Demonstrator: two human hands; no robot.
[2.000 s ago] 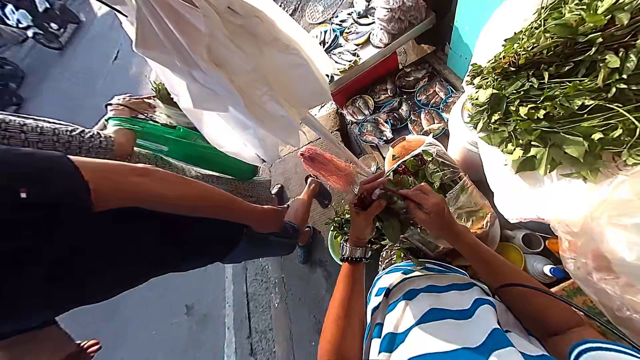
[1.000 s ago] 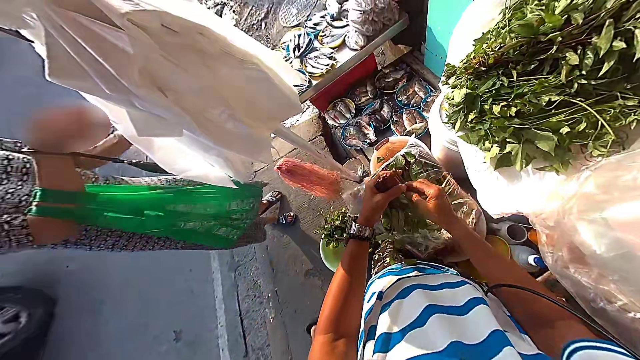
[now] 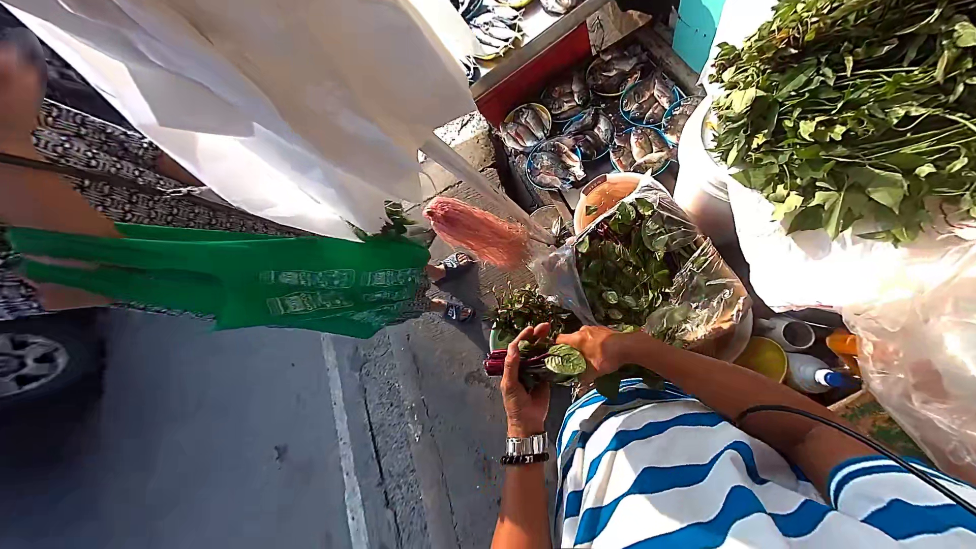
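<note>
My left hand [image 3: 524, 381], with a metal watch and a dark bracelet at the wrist, holds a bunch of leafy greens with dark red stems [image 3: 497, 363]. My right hand [image 3: 598, 347] is on the leafy end of the same bunch, its fingertips partly hidden. A round green leaf [image 3: 565, 359] shows between the hands. Just above them stands a clear plastic bag [image 3: 560, 276] full of leafy greens [image 3: 625, 263]. Beside it, a green bowl of small-leaved greens [image 3: 526, 309] is partly hidden by my left hand. A bundle of pink plastic strands [image 3: 480, 232] hangs above the bowl.
A large heap of greens [image 3: 854, 122] lies on white plastic at the right. Several blue-rimmed bowls of fish [image 3: 555, 164] stand beyond the bag. A white sheet [image 3: 305, 99] hangs at upper left, near a person with a green bag [image 3: 229, 278]. A car wheel [image 3: 34, 364] shows at the left.
My hands have moved down from the plastic bag toward my body, with the red-stemmed bunch now plainly seen between them. The person with the green bag has come further into view.
</note>
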